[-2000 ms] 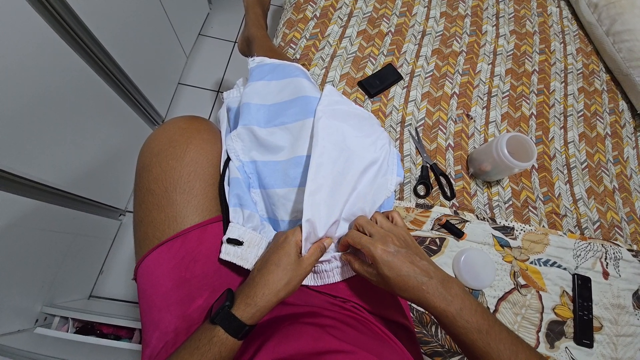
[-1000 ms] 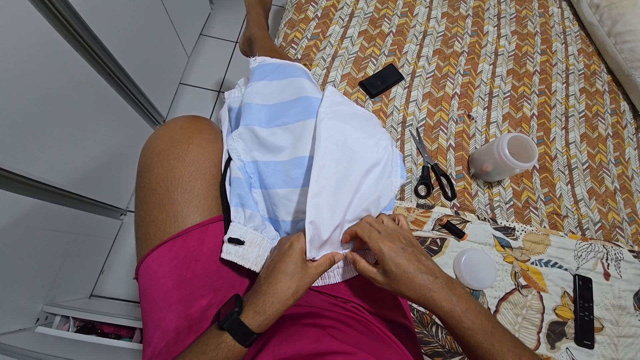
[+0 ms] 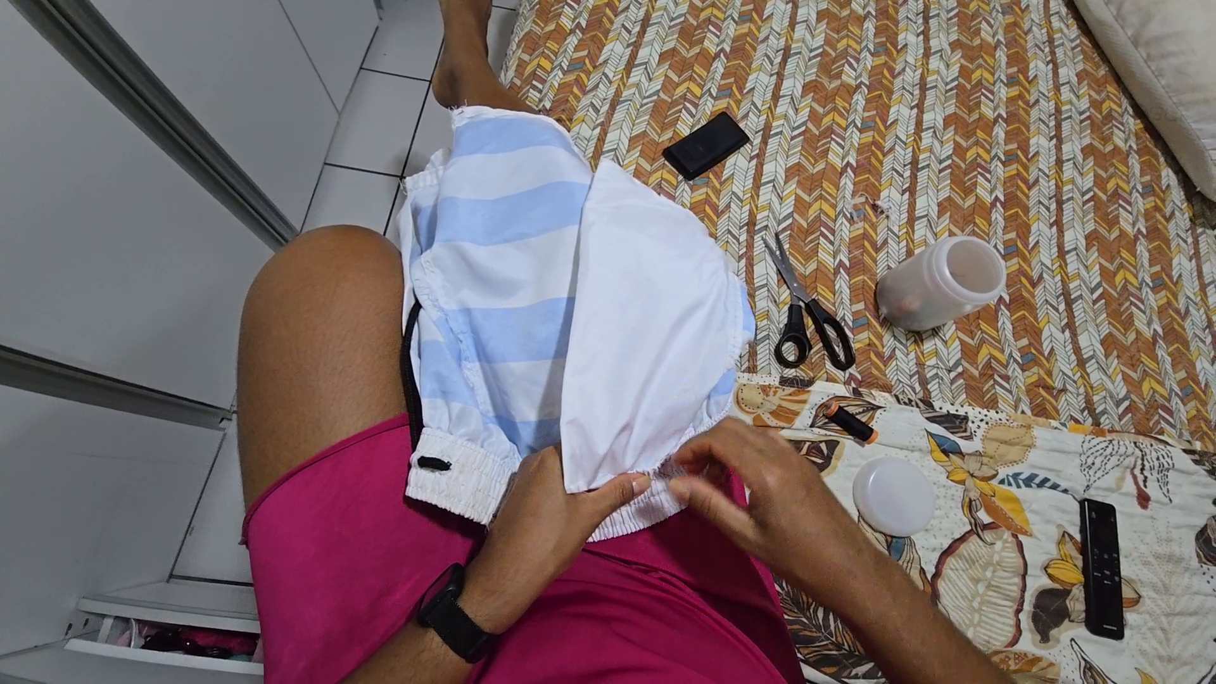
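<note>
Light blue and white striped shorts [image 3: 513, 256] lie inside out over my lap, with a white pocket lining [image 3: 636, 313] spread on top and a black drawcord at the left. My left hand [image 3: 551, 513] grips the elastic waistband near the bottom of the lining, thumb on top. At the waistband's right part is my right hand [image 3: 750, 484], its thumb and index finger bent close to the fabric edge; whether a needle or thread is between them cannot be told. Black-handled scissors [image 3: 803, 313] rest on the bedspread to the right of the shorts, blades slightly apart.
On the patterned bed [image 3: 950, 142] are a black phone [image 3: 707, 146], an uncapped whitish plastic jar [image 3: 940, 283], a round white lid [image 3: 894, 496], a dark thread spool [image 3: 851, 424] and a black remote control [image 3: 1102, 568]. Cabinet doors and a partly pulled-out drawer [image 3: 161, 655] stand left.
My right hand has shifted slightly right from the lining's lower edge. My left hand keeps its hold on the waistband.
</note>
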